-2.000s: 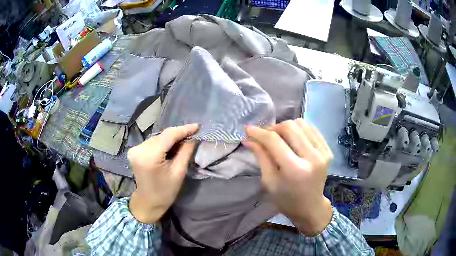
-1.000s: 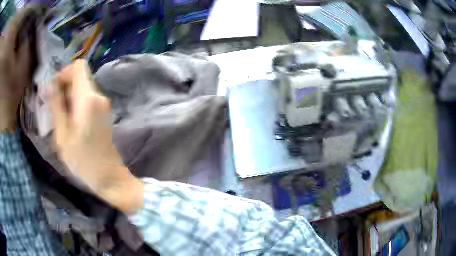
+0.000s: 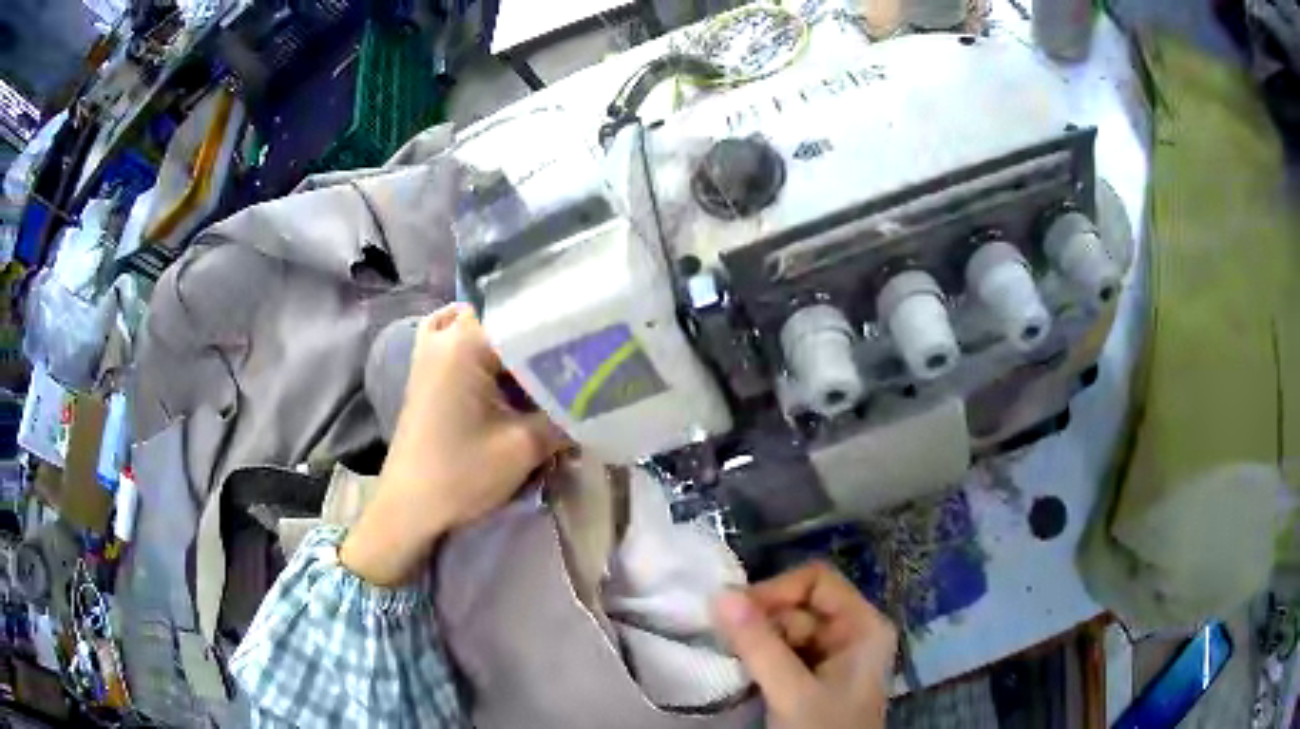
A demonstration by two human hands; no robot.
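The grey-brown garment [image 3: 520, 605] lies bunched left of the overlock machine [image 3: 855, 157] and hangs in front of it. My left hand [image 3: 463, 442] grips the cloth beside the machine's labelled left cover. My right hand [image 3: 813, 641] pinches the edge of the striped lining [image 3: 670, 612] below the needle area [image 3: 699, 491]. The lining shows inside the opened taupe cloth, with a beige facing strip [image 3: 585, 520] beside it. The cloth's upper edge reaches close to the needle area; whether it is under the presser foot cannot be told.
Four thread tension dials [image 3: 920, 323] face front. Lint [image 3: 912, 556] lies on a blue patch before the machine. An olive-green panel [image 3: 1212, 328] hangs at right. A smartphone [image 3: 1176, 677] lies lower right. A green crate [image 3: 392, 93] stands behind, and clutter fills the far left.
The view has moved much closer to the machine. Both hands have come from the left with the garment to its needle side, and the striped lining now shows between them.
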